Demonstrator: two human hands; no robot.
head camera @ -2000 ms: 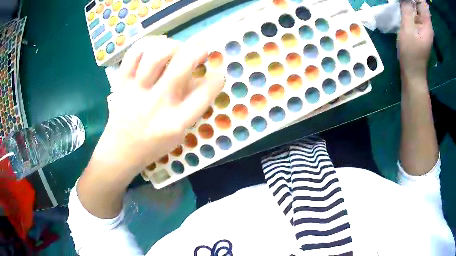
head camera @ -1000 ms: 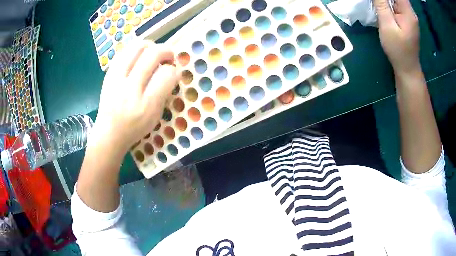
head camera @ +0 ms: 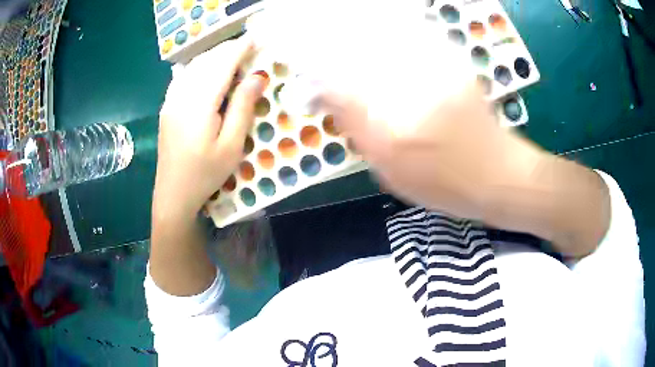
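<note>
A cream keyboard-shaped panel with coloured round domes lies slanted in front of me, on top of another panel whose dark dome and corner show at the right. My left hand grips the panel's left end, fingers bent over its top. My right hand is blurred over the panel's middle, with a white cloth at its fingers. Glare washes out the cloth's outline, the right fingertips and the panel's upper middle.
Another cream panel lies beyond at the upper left. A clear ribbed bottle lies at left, near red mesh. More domed panels stand at the far left edge. Thin dark and white items lie at the upper right.
My right hand has come from the upper right onto the panel, bringing the white cloth. My left hand remains at the panel's left end.
</note>
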